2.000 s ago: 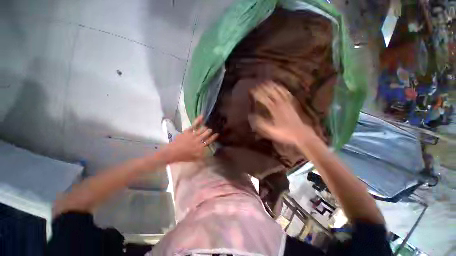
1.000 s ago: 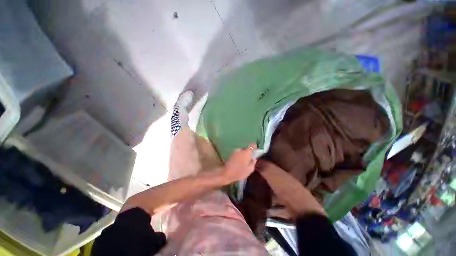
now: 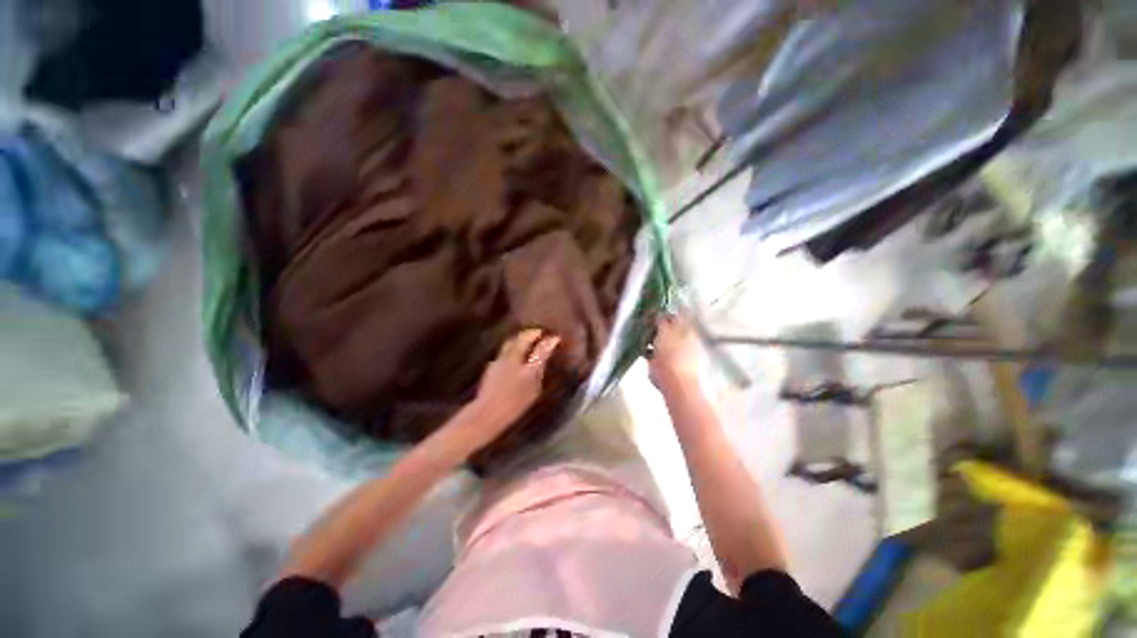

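A large green woven sack (image 3: pixel 231 299) stands open in front of me, filled with dark brown cloth (image 3: pixel 374 237). Its rim is rolled outward and shows a pale inside. My left hand (image 3: pixel 514 376) lies on the brown cloth near the sack's near edge, fingers curled; I cannot tell if it grips the cloth. My right hand (image 3: pixel 671 349) is closed on the green rim at the sack's right side.
Hanging grey-blue garments (image 3: pixel 885 100) are at the upper right above metal rack legs. A yellow bag or cloth (image 3: pixel 1022 548) lies at the lower right. Blue plastic (image 3: pixel 56 224) and a pale bundle (image 3: pixel 50 374) are at the left. A dark cloth (image 3: pixel 119 50) is at the upper left.
The view has turned, and the sack now stands upper left of centre. My hands, close together at the rim before, are apart: left on the cloth, right on the right rim.
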